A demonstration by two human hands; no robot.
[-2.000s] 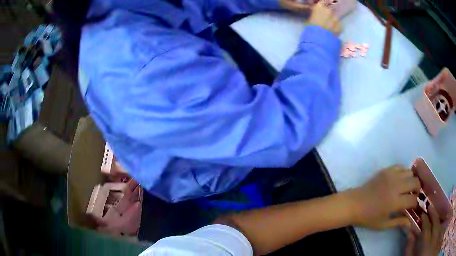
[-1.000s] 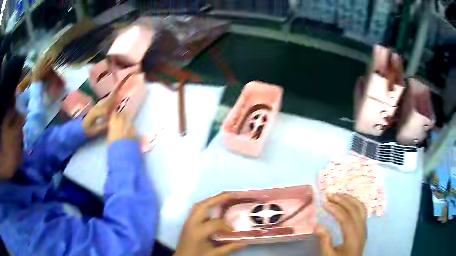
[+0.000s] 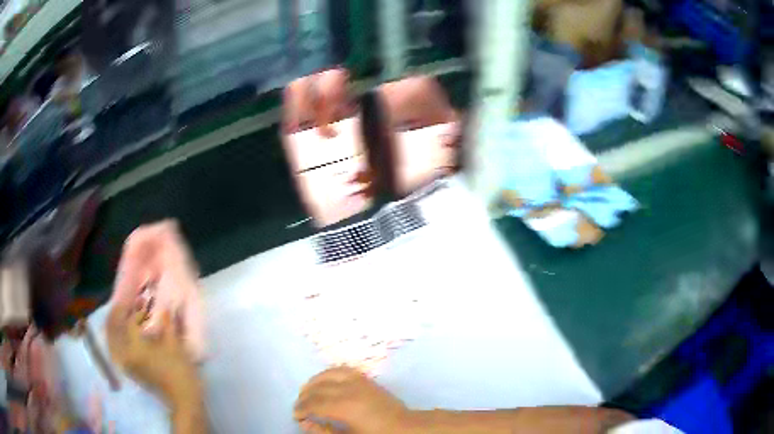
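A pink housing shell stands tilted up at the left of the white tabletop. My left hand is on its lower part, with the fingers over the shell's inside; blur hides the exact grip. My right hand is low at the bottom centre, fingers curled down at the near side of the loose pile of pink discs. Whether it holds a disc cannot be seen. The pile is blurred and washed out.
Strapped pink shells stand in two stacks at the table's back. A black-patterned white sheet lies before them. Blue and brown card pieces lie right, beside a pale post. A brown strap lies far left.
The view has swung right and the coworker's blue sleeves have left it. Both hands were around a shell; now my right hand is away from it, by the discs, and my left is at a shell.
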